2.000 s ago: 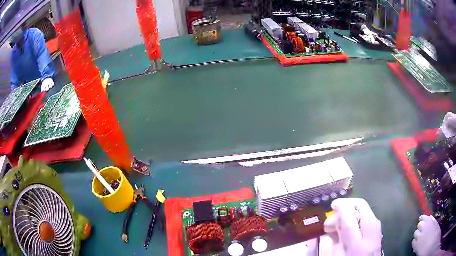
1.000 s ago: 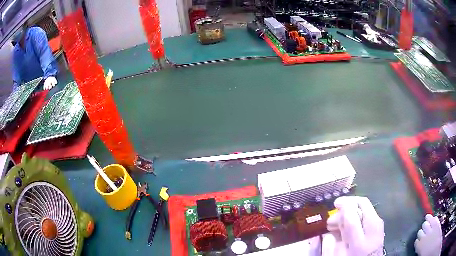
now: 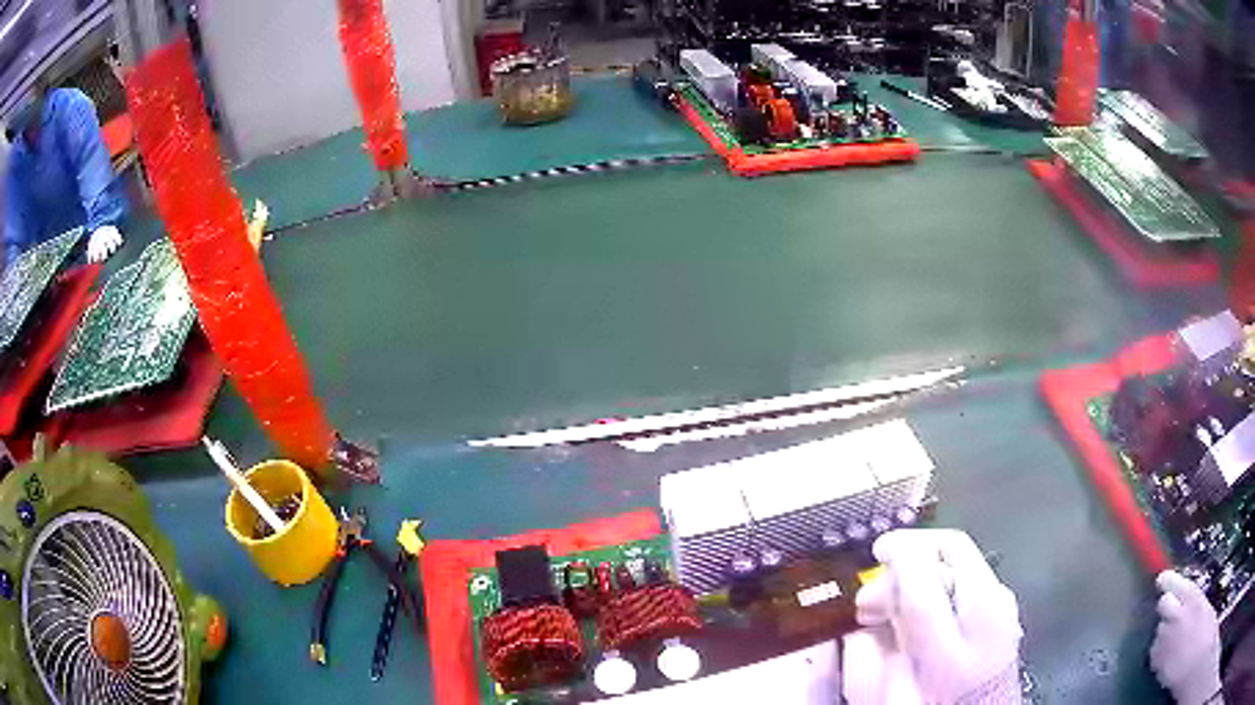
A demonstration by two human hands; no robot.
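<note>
A green circuit board (image 3: 482, 595) lies on a red pad (image 3: 449, 620) at the bottom centre. It bears a standing silver-white finned heat sink (image 3: 798, 503), two copper-red chokes (image 3: 533, 645), a black block (image 3: 523, 574) and a brown transformer with a white label (image 3: 812, 595). Another pale heat sink (image 3: 771, 685) is cut off by the lower edge. My right hand (image 3: 947, 620), white-gloved, is over the board's right part, its fingertips at a small yellow block (image 3: 869, 577). The fingers hide whether it is gripped. My left hand cannot be made out.
A green fan (image 3: 103, 606), yellow cup (image 3: 282, 523), pliers (image 3: 351, 565) and a slim black-yellow tool (image 3: 397, 599) are left. Another person's gloved hand (image 3: 1186, 640) is by a board (image 3: 1184, 455) at right. A person in blue (image 3: 62, 172) is far left. Red-wrapped uprights (image 3: 227, 269) stand left.
The view has shifted, moving the scene slightly left in the picture. My right hand stays at the yellow block. The hand seen earlier at the upper part of the right-hand board is gone.
</note>
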